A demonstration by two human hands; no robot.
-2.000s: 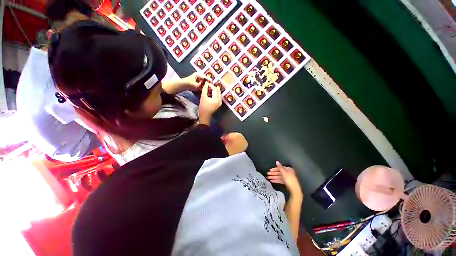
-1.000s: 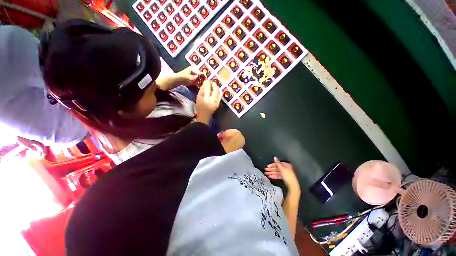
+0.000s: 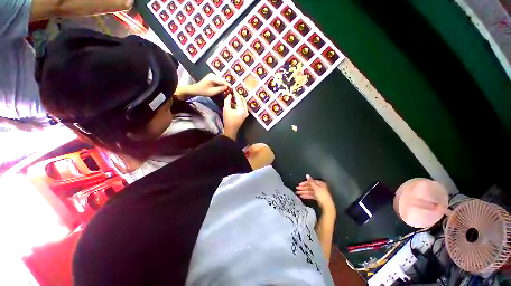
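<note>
My right hand (image 3: 316,190) lies at the edge of the dark bench (image 3: 358,151), fingers apart and empty. A rounded bare part of my left hand (image 3: 260,156) shows past the black sleeve; its fingers are mostly hidden, with a small red spot beside it. Farther off, a blister tray (image 3: 231,85) holds red units with dark centres, one per pocket, and one tan pocket without a unit. Small cream-yellow pieces (image 3: 297,78) lie loose on it. One more piece (image 3: 294,128) lies on the bench.
A neighbour in a black cap (image 3: 101,89) holds a small dark-red part in both hands (image 3: 227,95). A second tray (image 3: 193,53) lies beyond. At right are a smartphone (image 3: 371,202), red sticks (image 3: 370,246), a power strip (image 3: 400,260) and a pink fan (image 3: 476,234).
The view has shifted slightly. The neighbour's head has moved a little left. A person behind has moved, and a forearm now shows at the top left. My right hand stays open.
</note>
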